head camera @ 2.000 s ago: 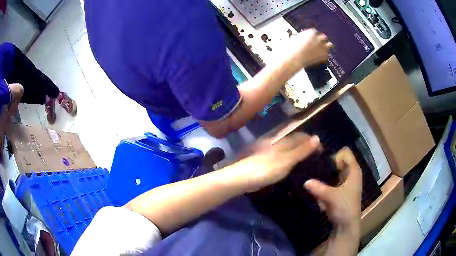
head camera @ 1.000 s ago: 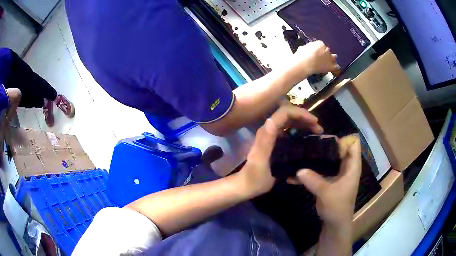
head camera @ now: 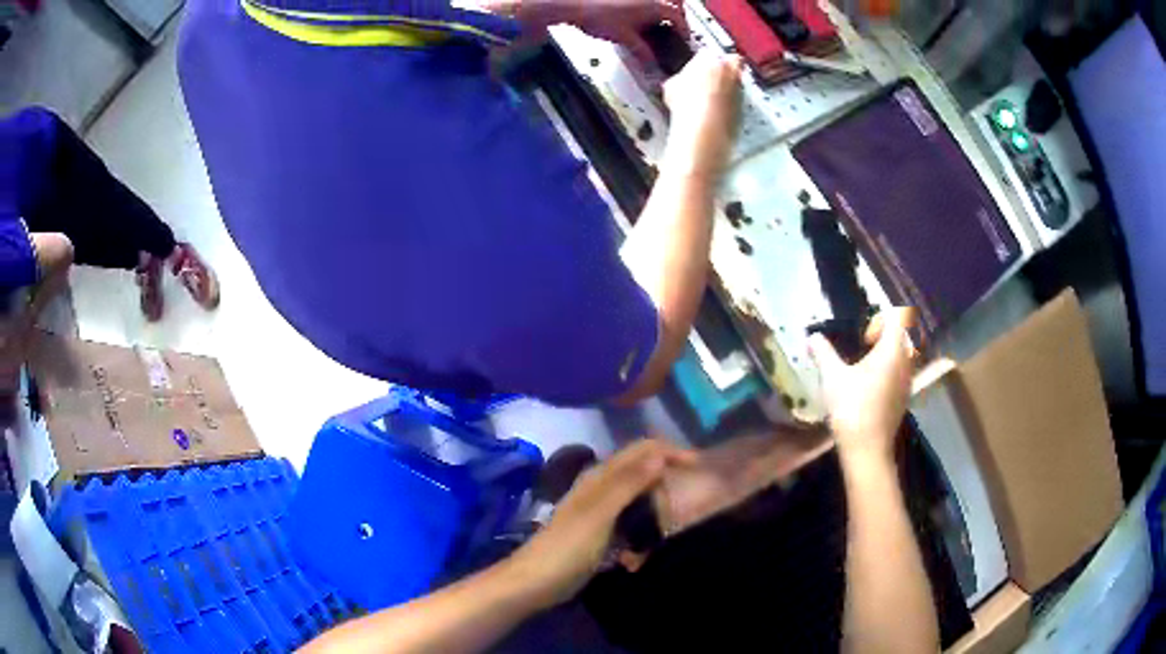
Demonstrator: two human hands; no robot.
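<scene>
My right hand (head camera: 867, 383) reaches over the bench plate (head camera: 780, 288) and grips a black part (head camera: 841, 337) at the near end of a short row of black parts (head camera: 836, 266). My left hand (head camera: 601, 501) is lower left, at the near-left edge of the open carton (head camera: 1042, 447), blurred. Its fingers curl around a dark block that looks like a black part (head camera: 636, 524); its full shape is hidden. The carton's inside is very dark, with a pale liner sheet (head camera: 962, 479) at its far end.
A coworker in a blue shirt (head camera: 422, 205) leans over the bench, both hands near a black part. A dark mat (head camera: 908, 198), red plate (head camera: 774, 32) and control box (head camera: 1029, 153) lie beyond. A blue stool (head camera: 371, 511) and blue crate (head camera: 192, 549) stand left; another person is far left.
My hands have parted from the black stack they held together. My right hand has moved up to the bench, my left down and left. The view has shifted, and the coworker's arm reaches farther up the bench.
</scene>
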